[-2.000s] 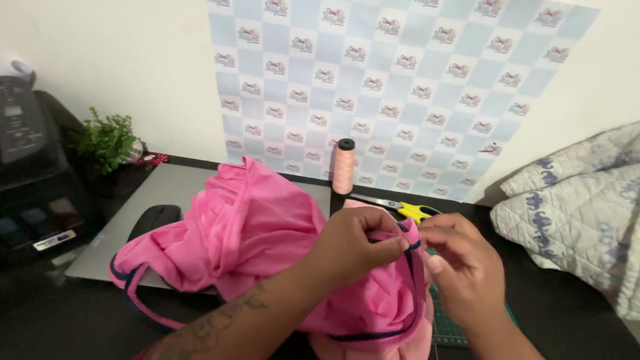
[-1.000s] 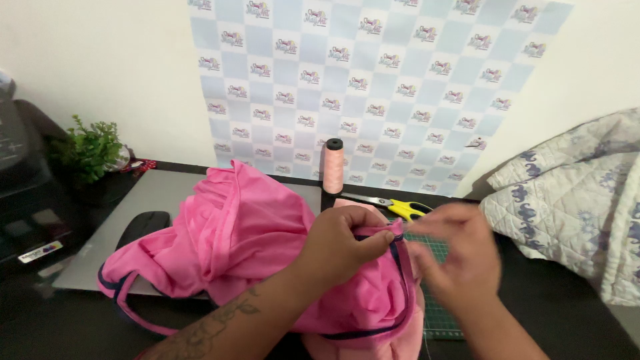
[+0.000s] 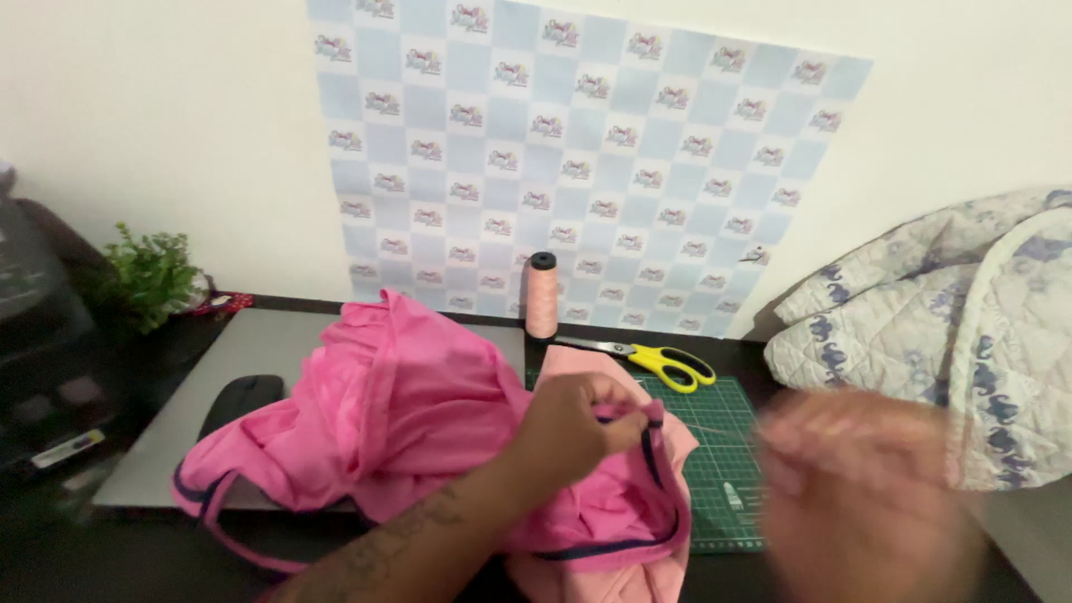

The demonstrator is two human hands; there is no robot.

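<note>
My left hand [image 3: 586, 423] pinches the navy-trimmed edge of a pink garment [image 3: 435, 377] between thumb and fingers. From that edge a thin thread [image 3: 708, 429] runs rightward toward my right hand [image 3: 854, 469], which is blurred and raised to the right of the cloth. Its fingertips look drawn together, but whether they hold a needle or just thread cannot be made out. Lighter pink fabric [image 3: 578, 362] lies beneath the garment, partly over a green cutting mat [image 3: 724, 469]. Yellow-handled scissors [image 3: 670, 364] rest behind, beside a cone of peach thread [image 3: 542, 297].
A closed grey laptop [image 3: 260, 335] lies under the garment at left, with a black mouse [image 3: 243, 402] on it. A green plant [image 3: 151, 276] and a black machine [image 3: 42, 335] stand farther left. Quilted fabric [image 3: 904, 335] is heaped at right; checkered paper [image 3: 578, 167] hangs behind.
My right hand has moved away to the right from the garment's edge, and a thread now shows stretched between them. My left hand still pinches the edge.
</note>
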